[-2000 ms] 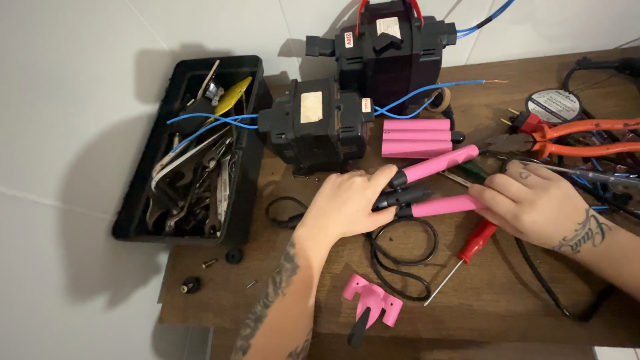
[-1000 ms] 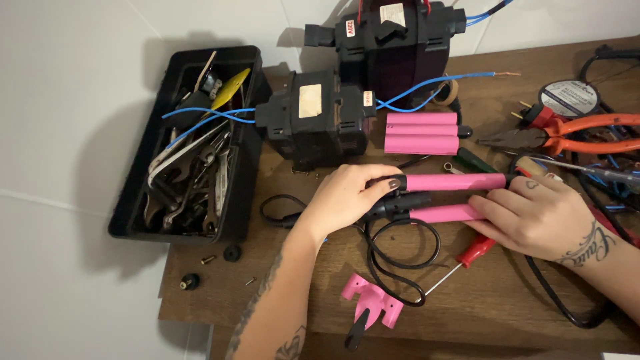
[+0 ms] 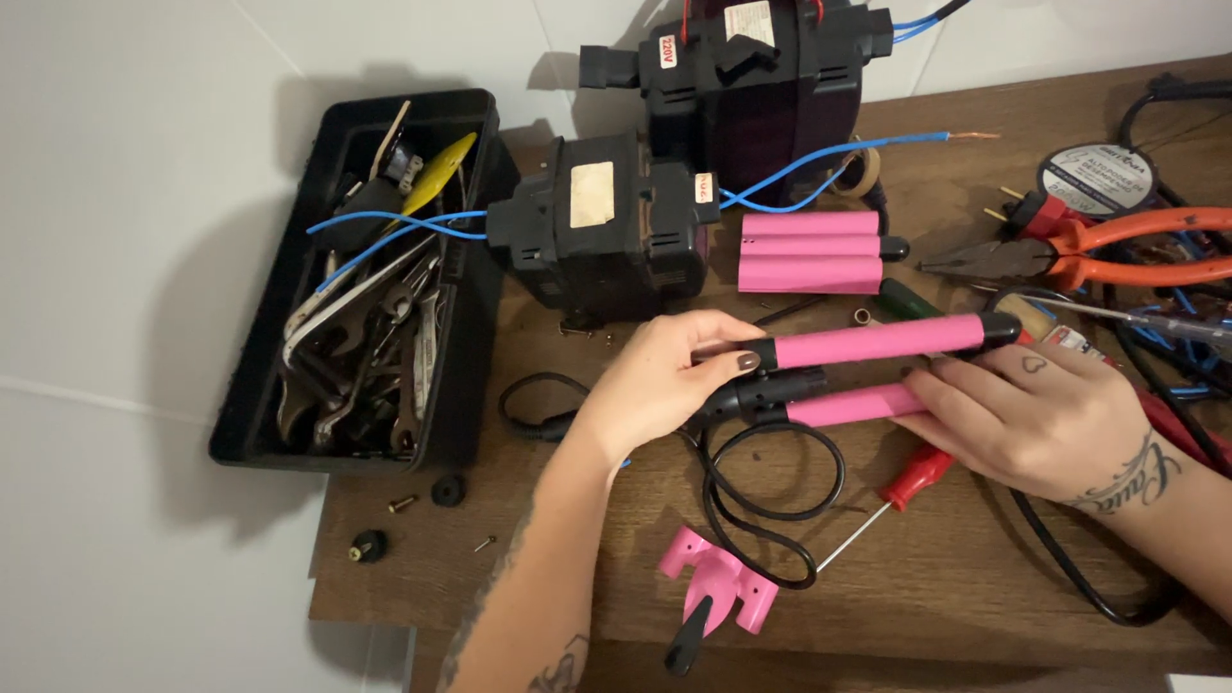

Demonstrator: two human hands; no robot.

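Note:
My left hand (image 3: 674, 385) grips the black base of a hair-styling tool with two pink barrels, its thumb on the collar of the upper barrel (image 3: 881, 342). The fingers of my right hand (image 3: 1030, 414) close on the right end of the lower pink barrel (image 3: 847, 404), whose tip they hide. A black cap ends the upper barrel. Below the tool, its black cord (image 3: 837, 462) lies looped on the wooden table. A pink plastic part with a black lever (image 3: 712, 587) lies near the front edge, and a triple-ridged pink shell (image 3: 808, 252) rests behind the tool.
A black toolbox (image 3: 226, 423) of wrenches stands left. Two black transformers (image 3: 602, 221) with blue wires stand behind. Orange-handled pliers (image 3: 1136, 245), a solder spool (image 3: 1097, 181) and tangled wires lie right. A red-handled screwdriver (image 3: 919, 474) lies in front; small screws (image 3: 402, 503) and black knobs are front left.
The barrels were spread apart at an angle two seconds ago and now lie closer to parallel. My right hand has shifted down from the upper barrel's tip since one second ago, baring its black cap.

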